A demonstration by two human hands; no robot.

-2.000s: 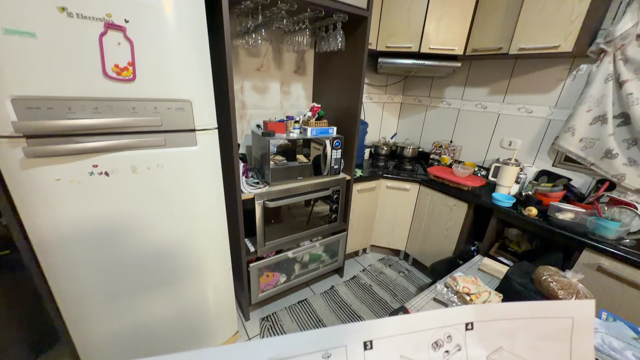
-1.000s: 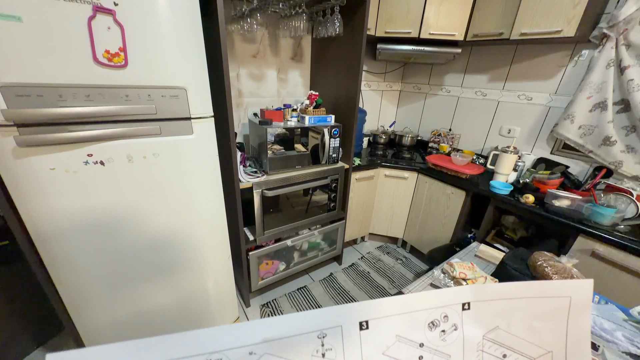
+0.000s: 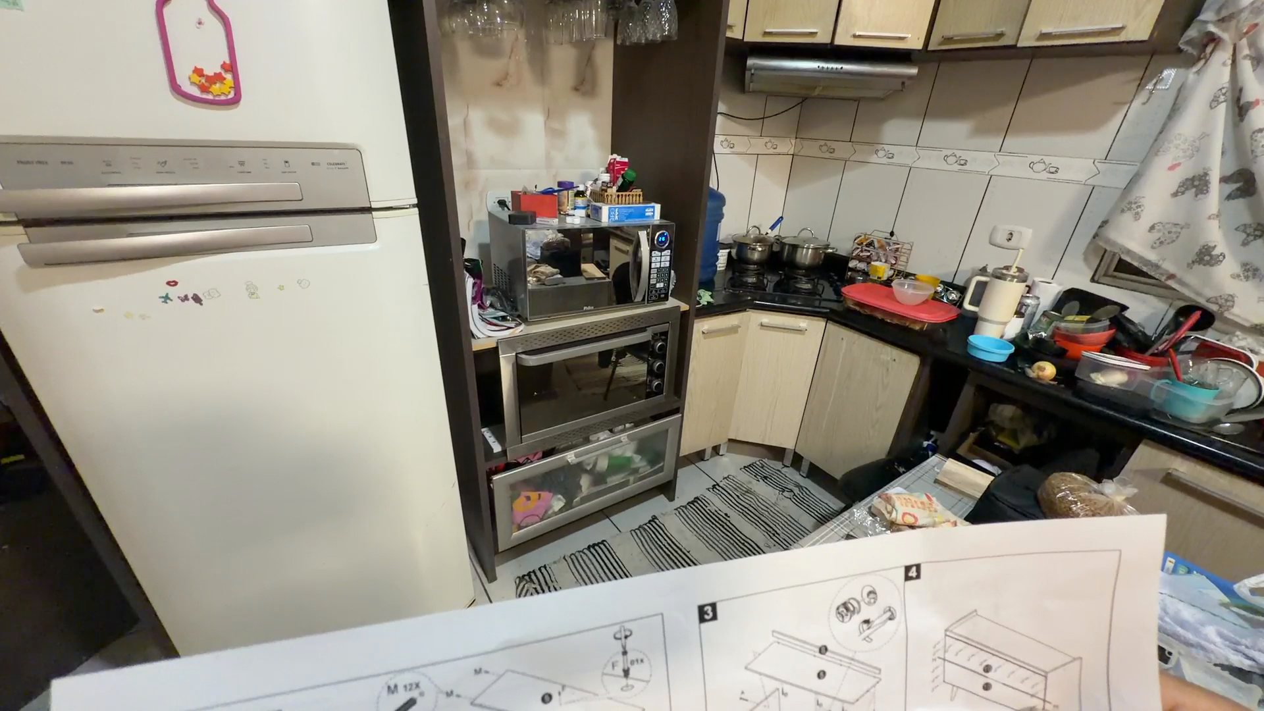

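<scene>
A large white paper instruction sheet (image 3: 681, 632) with line drawings of furniture assembly steps spans the bottom of the head view. Its numbered panels show boards, screws and a chest of drawers. At the lower right corner, a small part of my right hand (image 3: 1177, 694) shows at the sheet's right edge, gripping it; most of its fingers are hidden or out of frame. My left hand is outside the picture. The lower part of the sheet is cut off by the frame.
A refrigerator (image 3: 227, 415) stands left, beside a tall unit with a microwave (image 3: 583, 262) and an oven (image 3: 592, 380). A striped rug (image 3: 681, 533) lies on the floor. Right, a table holds bagged food (image 3: 1076, 494); behind it, the black counter (image 3: 889, 341) carries pots and dishes.
The instruction sheet has risen in the view, and more of its drawings show. The view has shifted slightly.
</scene>
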